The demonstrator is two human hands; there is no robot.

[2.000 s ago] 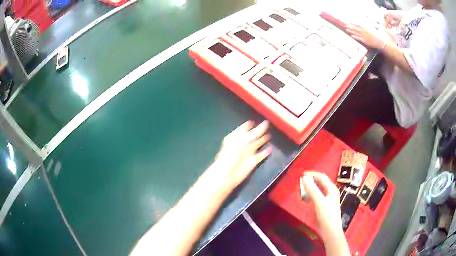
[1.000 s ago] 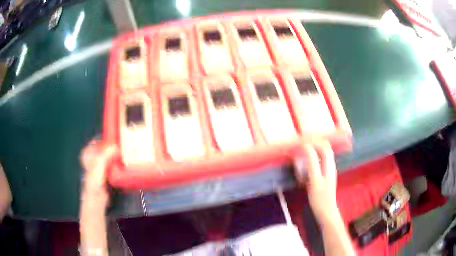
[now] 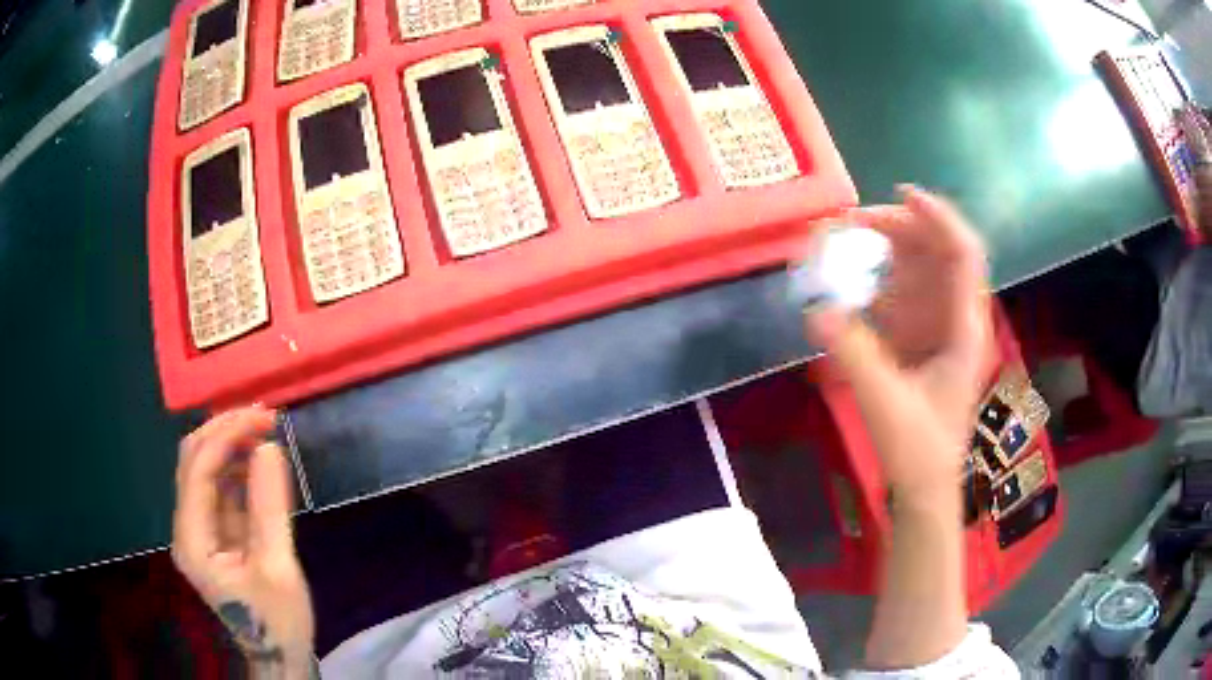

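The red foam tray [image 3: 399, 348] lies on the dark green bench and holds two rows of gold keypad phones; its far row is cut off by the top edge. A near-row phone [image 3: 476, 153] has a dark screen, as do the others. My right hand [image 3: 917, 319] is raised at the tray's near right corner, blurred, with a small white roll [image 3: 843, 270] between thumb and fingers. My left hand [image 3: 246, 518] is at the bench edge below the tray's near left corner, fingers curled, holding nothing that I can see.
Gold and black phones [image 3: 1013, 438] lie piled on a lower red tray [image 3: 990, 578] at the right. Another red tray [image 3: 1146, 126] is at the far right, with part of a person's hand [image 3: 1196, 140] beside it. A round pale object [image 3: 1120, 614] is at lower right.
The tray now sits further up and left in view. Both my hands have come off its near corners. The white roll now shows clearly in my right hand.
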